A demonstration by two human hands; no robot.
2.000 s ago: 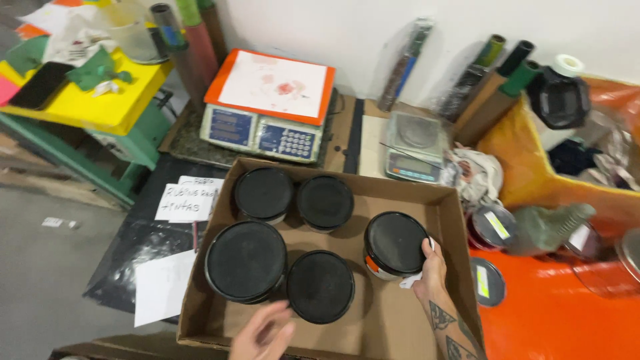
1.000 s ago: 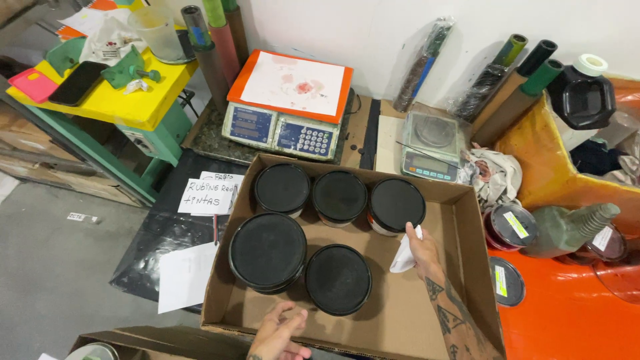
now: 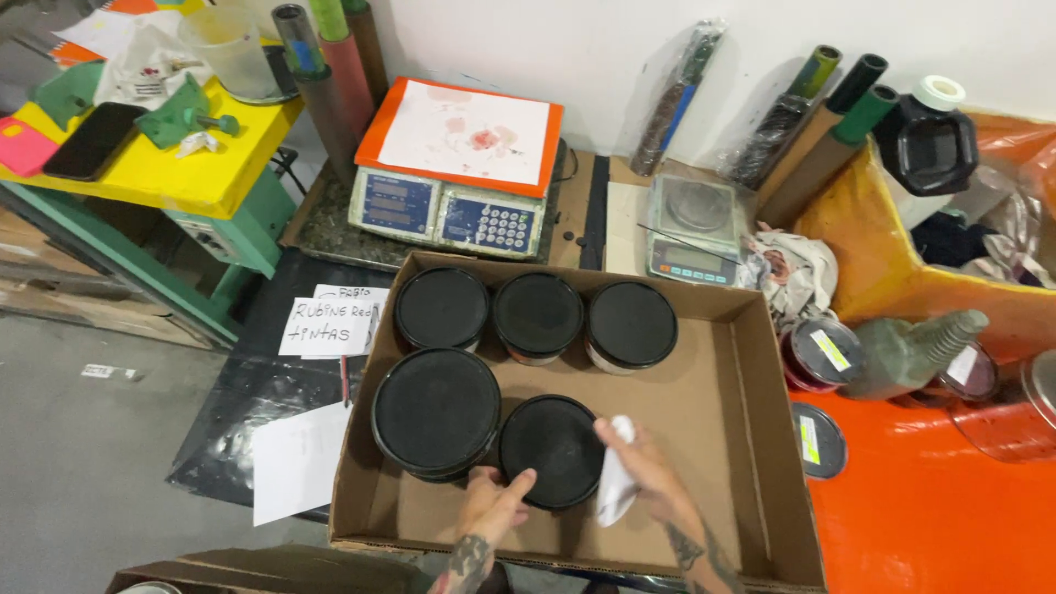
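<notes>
Several round containers with black lids stand in a shallow cardboard box (image 3: 784, 445). Three form a back row: the left (image 3: 442, 308), the middle (image 3: 538, 317) and the right one (image 3: 632, 323). In front are a larger container (image 3: 436, 410) and a smaller one (image 3: 552, 450). My left hand (image 3: 492, 503) is at the lower left edge of the smaller front container, fingers apart, the thumb by its lid. My right hand (image 3: 648, 470) holds a crumpled white paper or cloth (image 3: 617, 474) at that container's right side, its fingertips near the lid.
Behind the box are a large scale (image 3: 450, 210) under a stained sheet and a small scale (image 3: 693, 231). Handwritten notes (image 3: 326, 324) lie to the left. At right are a plastic bottle (image 3: 903, 351), lidded jars (image 3: 825, 355) and a yellow-lined bin (image 3: 879, 223). Several tubes lean on the wall.
The right container has moved back and left into the back row. My right hand has let it go and moved to the front container, still with the white piece. My left hand has come to that container's edge.
</notes>
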